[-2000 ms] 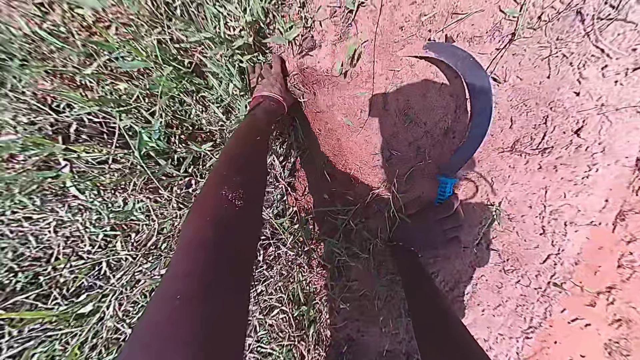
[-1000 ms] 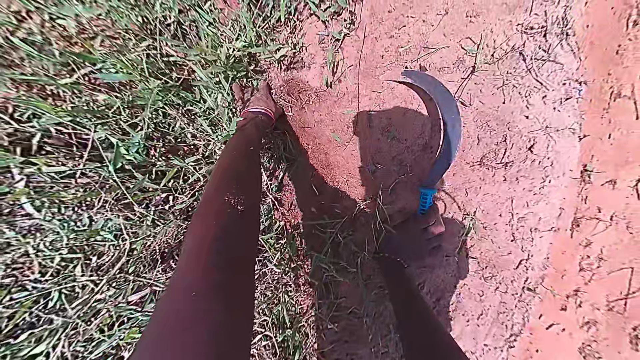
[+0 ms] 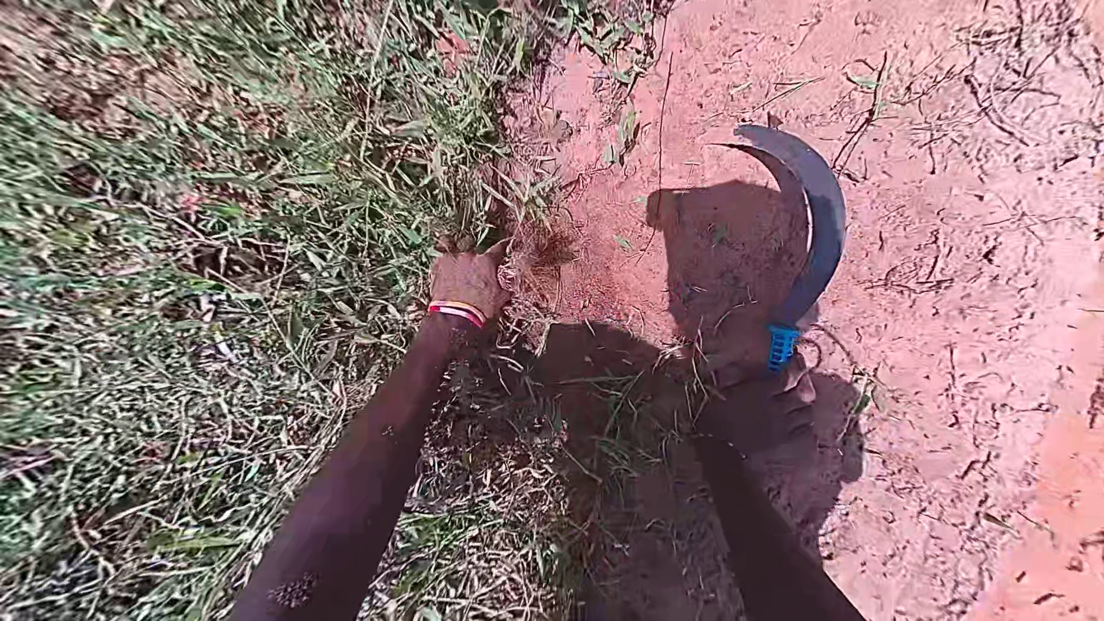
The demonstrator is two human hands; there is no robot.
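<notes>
My left hand (image 3: 470, 280), with a red, white and yellow band at the wrist, closes on a clump of grass (image 3: 526, 207) at the border between the green growth and bare soil. Its roots or dry stems show beside my thumb. To the right, my right hand (image 3: 759, 410) lies in deep shadow, its fingers wrapped around the blue handle of a sickle (image 3: 819, 224). The curved metal blade extends up from that fist over the reddish soil, its tip bending to the left, apart from the grass clump.
Dense grass (image 3: 216, 216) covers the left side. Cut or dry stalks (image 3: 483, 500) lie between my arms. Reddish bare soil (image 3: 949, 388) with twigs and small cracks spreads over the right, and my shadow (image 3: 724, 250) falls across the middle.
My left hand shows more of its back and now sits lower beside the grass border, relative to the sickle. The right hand keeps its hold on the sickle.
</notes>
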